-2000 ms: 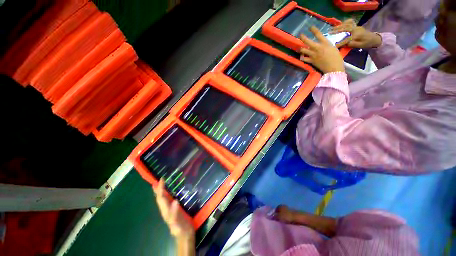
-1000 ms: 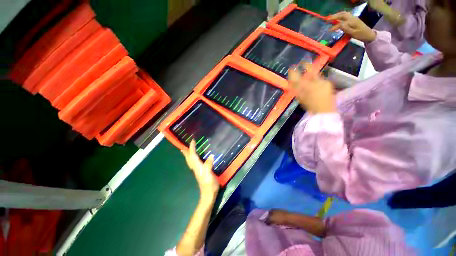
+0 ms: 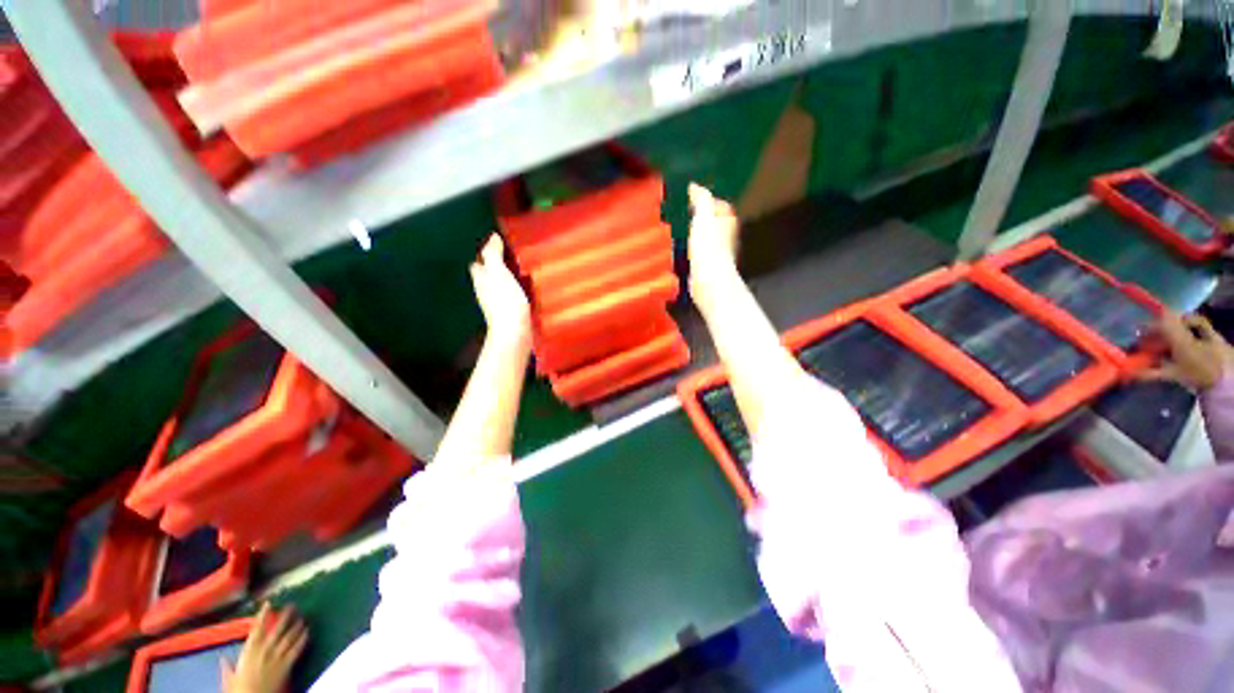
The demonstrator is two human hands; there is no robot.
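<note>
A stack of orange-red frames (image 3: 602,278) stands behind the bench's pale rail, with a dark screen partly visible in the top one. My left hand (image 3: 501,291) is raised at the stack's left side, fingers up. My right hand (image 3: 713,244) is raised at its right side with a small gap. Both hands look open and hold nothing; whether the left touches the stack is unclear. A framed tablet (image 3: 893,386) lies on the bench to the right, beside others in a row; my right forearm partly covers the nearest one.
A grey upright (image 3: 223,257) slants across the left. An upper shelf (image 3: 568,115) holds more orange-red frames. Stacked framed tablets (image 3: 244,406) stand at left, with another person's hand (image 3: 271,653) below. A neighbour's hand (image 3: 1191,349) is at the row's right end.
The view has swung left and up. Earlier one hand was at the nearest framed tablet in the row; now both my hands are raised beside the stack. The row now appears further right.
</note>
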